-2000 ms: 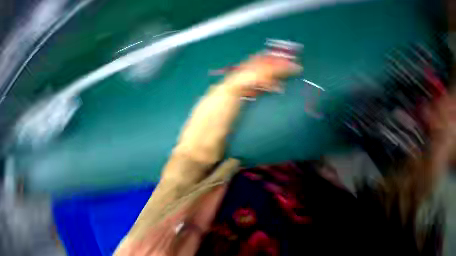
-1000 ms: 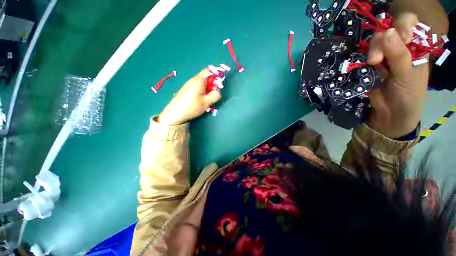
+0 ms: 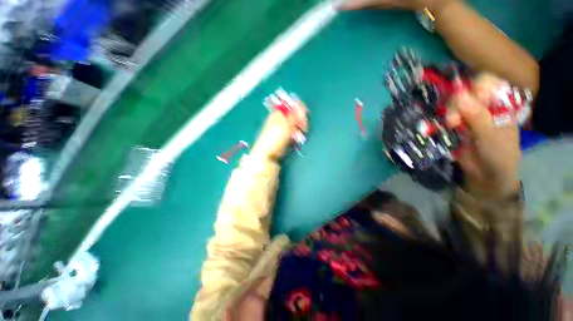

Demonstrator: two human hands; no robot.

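My left hand (image 3: 290, 122), blurred, is closed around a few short red cables (image 3: 281, 105) with white plugs, over the green bench. My right hand (image 3: 480, 125), also blurred, grips a bundle of red cables (image 3: 514, 105). Black circuit boards (image 3: 414, 139) hang or lie beside its fingers, joined to red cables; some reach past the bench's near edge. One loose red cable (image 3: 359, 117) lies between my hands and another (image 3: 232, 152) lies left of my left hand.
Another person's arm (image 3: 487, 47) with a watch reaches in at the top right. A clear plastic tray (image 3: 144, 177) lies across the white strip (image 3: 235, 91). A crumpled white bag (image 3: 74, 282) is at the lower left.
The view has shifted. My left hand has moved forward to where a loose red cable lay, and that cable no longer shows separately. Another person's bare arm now stretches further across the top. My right hand still grips the bundle.
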